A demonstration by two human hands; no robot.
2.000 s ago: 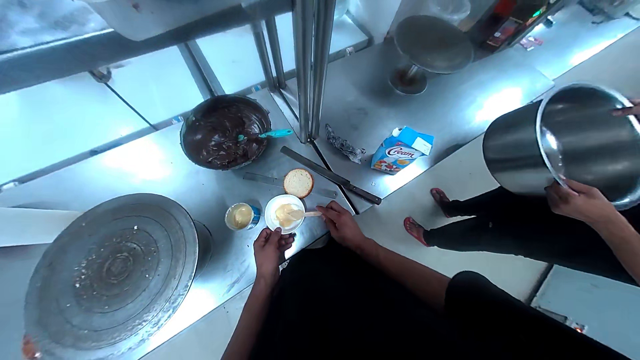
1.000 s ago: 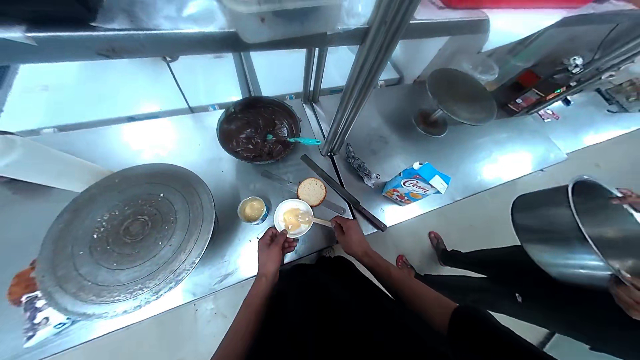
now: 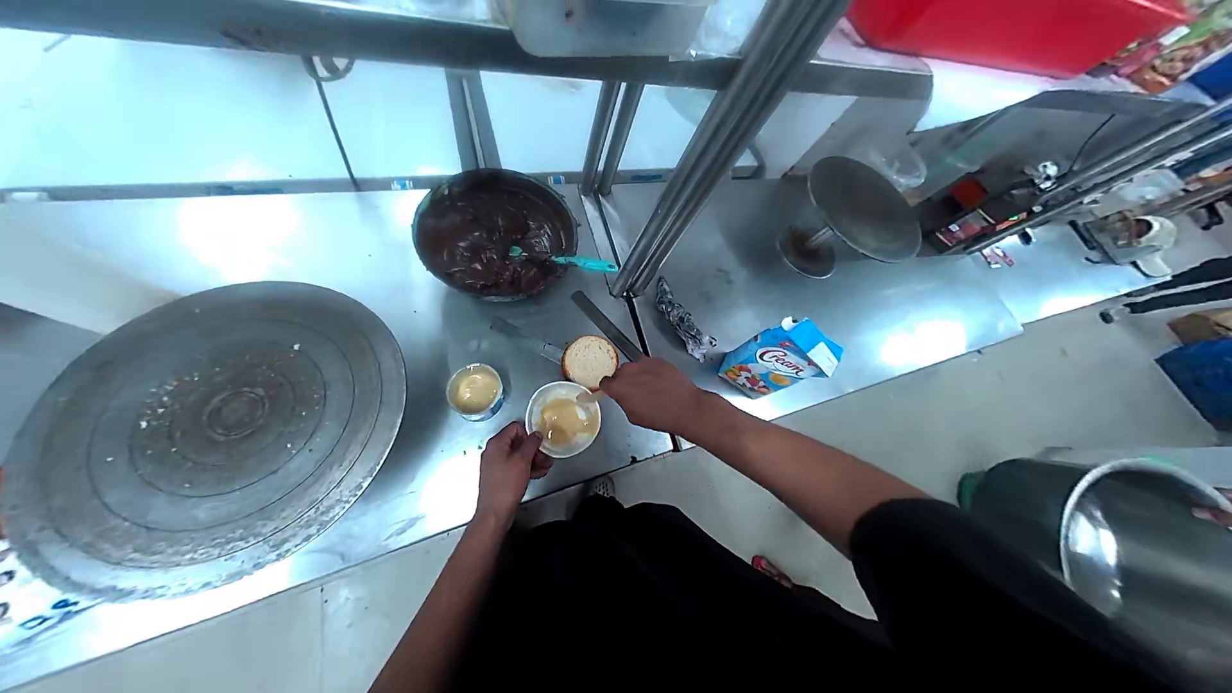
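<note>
My left hand grips the near left rim of a small white bowl of pale yellow cream. Over the bowl's upper right edge, my right hand is closed on the handle of a light-coloured spatula, whose far end is in the cream. A round piece of sponge cake lies just beyond the bowl. Left of the bowl stands an opened tin of similar cream. Two long knives or palette knives lie by the cake: a dark blade and a paler one.
A large metal turntable fills the counter's left. Behind stands a bowl of chocolate with a turquoise spatula. Steel posts rise at centre. Right are crumpled foil, a cream carton, a cake stand, and a co-worker's large pot.
The co-worker with the large pot has moved toward the lower right. My right hand still holds the spatula at the white bowl, and my left hand stays on its rim.
</note>
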